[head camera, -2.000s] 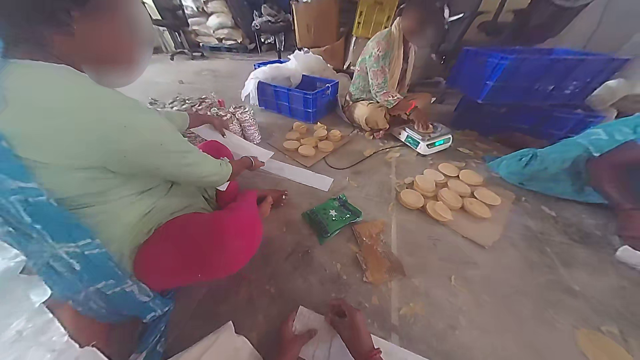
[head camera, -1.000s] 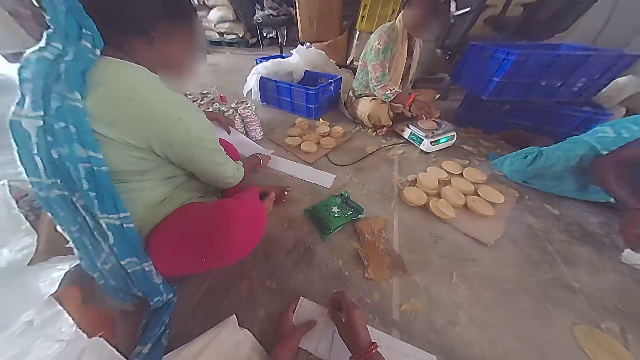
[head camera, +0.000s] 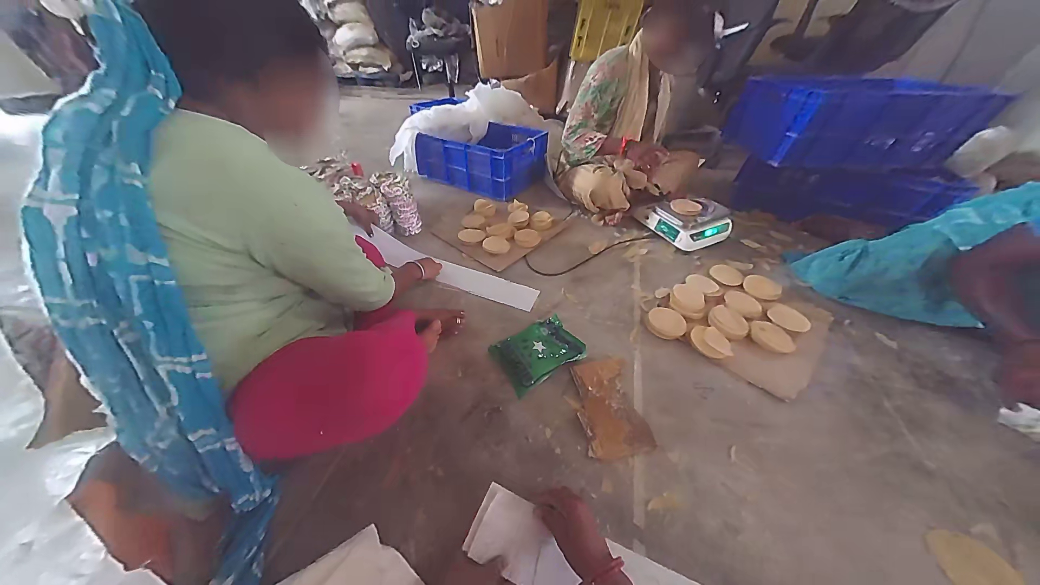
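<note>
At the bottom edge, my right hand (head camera: 573, 524), with a red bangle at the wrist, rests its curled fingers on a folded white sheet (head camera: 508, 528) that looks like paper or thin card. My left hand (head camera: 479, 569) is mostly cut off by the frame beside the sheet's lower left edge; its fingers are not clear. A white strip (head camera: 650, 569) extends to the right below my right wrist. Beyond my hands lie a green plastic packet (head camera: 538, 353) with a star on it and a brown flattened piece of packaging (head camera: 611, 410).
A person in a green top sits at left over a long white strip (head camera: 487, 286). Round tan discs (head camera: 666, 322) lie in stacks on cardboard (head camera: 780, 374). Farther back, another person sits by a digital scale (head camera: 691, 227). Blue crates (head camera: 496, 166) stand behind; a person's teal-clothed leg is at right.
The sheet at my hands now shows a folded upper part, and my left hand sits lower in view. The person at the scale has drawn back from it, leaving a disc on top.
</note>
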